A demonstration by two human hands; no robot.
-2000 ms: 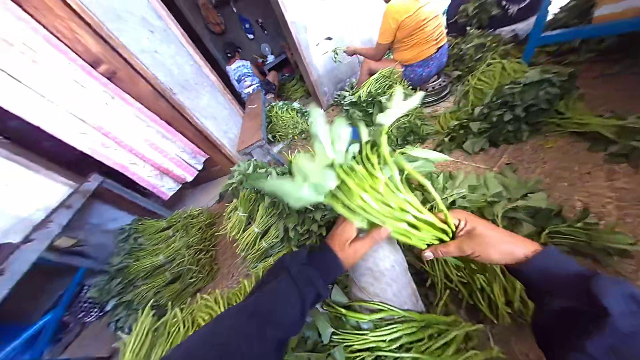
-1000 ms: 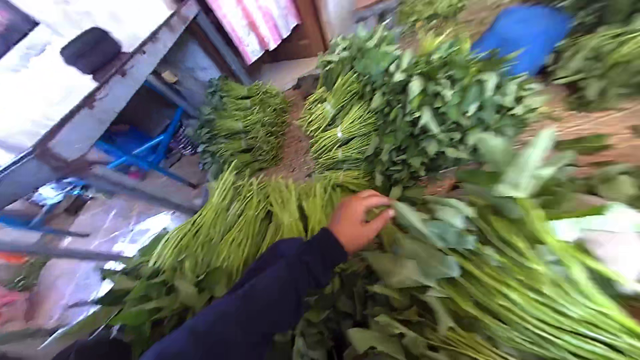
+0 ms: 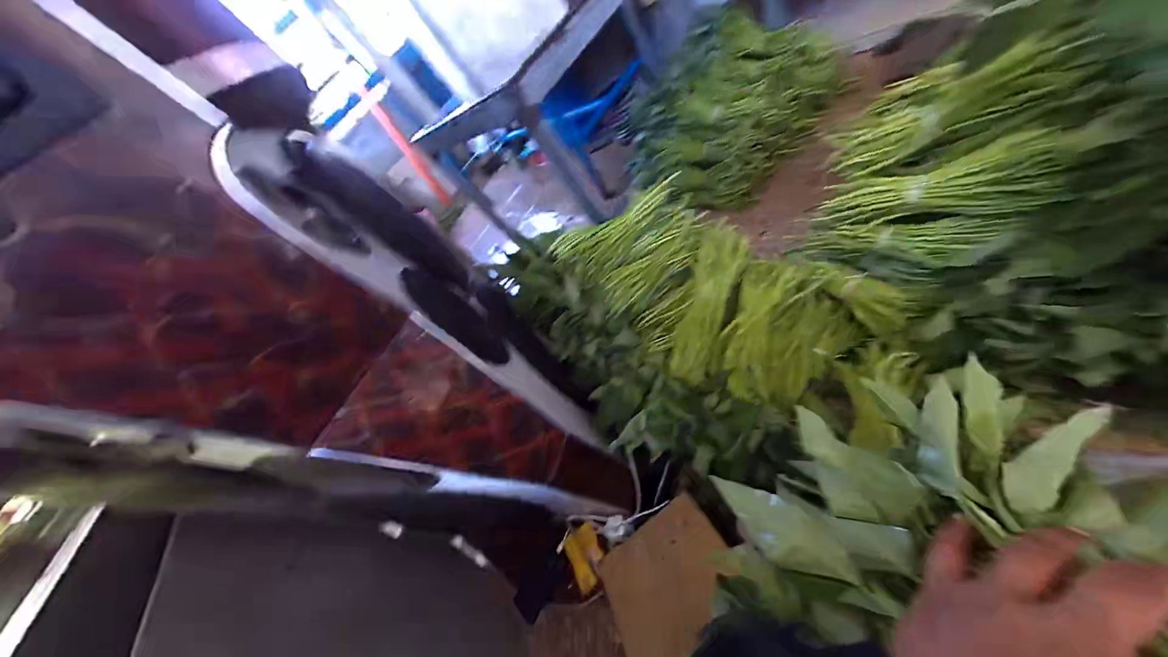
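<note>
At the lower right, a blurred hand, which looks like my left hand (image 3: 1031, 589), is against a bunch of broad green leaves (image 3: 849, 520). Its fingers are bent among the leaves, and whether they grip any is not clear. Part of a dark sleeve (image 3: 785, 639) shows at the bottom edge beside it. My right hand is not in view. Above the hand lie bundles of long green stems (image 3: 776, 319) with dark leaves. More tied bundles (image 3: 949, 192) are stacked at the upper right, and another leafy pile (image 3: 739, 100) lies farther back.
A motorcycle or similar vehicle with a dark red, glossy body panel (image 3: 201, 283) fills the left side. A brown cardboard piece (image 3: 662, 575) and a yellow object (image 3: 582, 557) lie near its lower end. Behind stand a grey table frame (image 3: 557, 137) and blue legs (image 3: 598, 109).
The view has swung left, bringing the red panel into sight. Two seconds ago both hands held a bunch of leafy stems; one second ago my left hand was over the piles.
</note>
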